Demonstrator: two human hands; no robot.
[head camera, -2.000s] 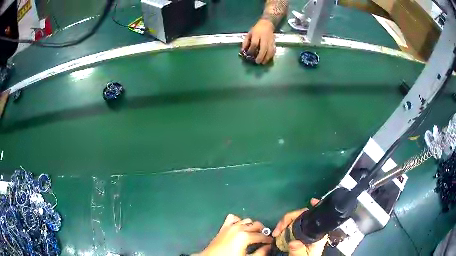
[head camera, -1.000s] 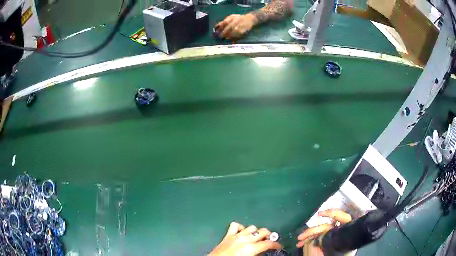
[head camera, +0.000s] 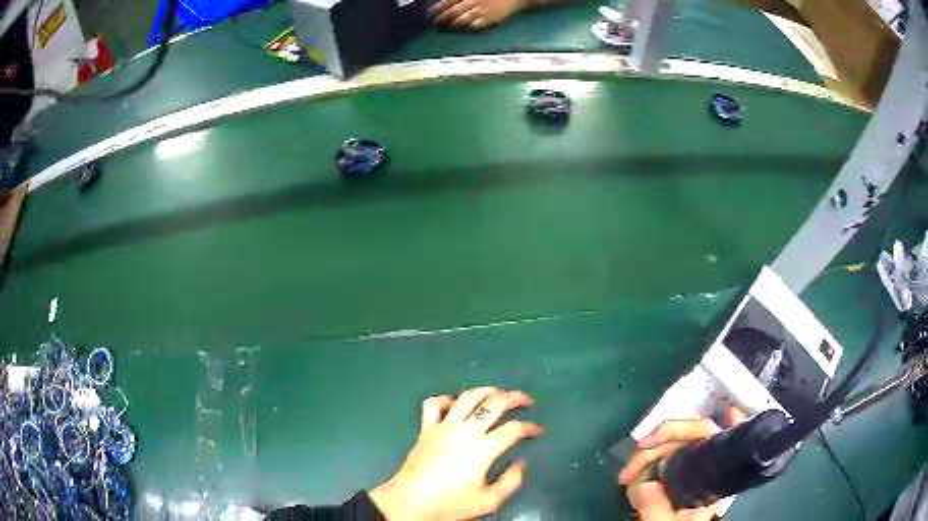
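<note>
My right hand (head camera: 654, 470) is at the lower right, wrapped around the grip of a black electric screwdriver (head camera: 728, 458); the tool's tip is hidden. The screwdriver is in front of a white screw feeder (head camera: 702, 392) with a dark window. My left hand (head camera: 463, 456) is at the bottom centre, fingers spread over the green surface (head camera: 336, 407), with nothing seen in it. A ring shows on one finger.
Round dark units lie on the belt: one near the rail (head camera: 549, 104), one at right (head camera: 726, 108), one left of centre (head camera: 361, 158). A tangled heap of blue boards (head camera: 66, 438) is at left. Another person's hand (head camera: 473, 12) is beyond the rail.
My left hand has come off the small unit it held and its fingers have spread. The screwdriver has moved right, over the feeder. The belt units have shifted right, and another unit lies near the rail.
</note>
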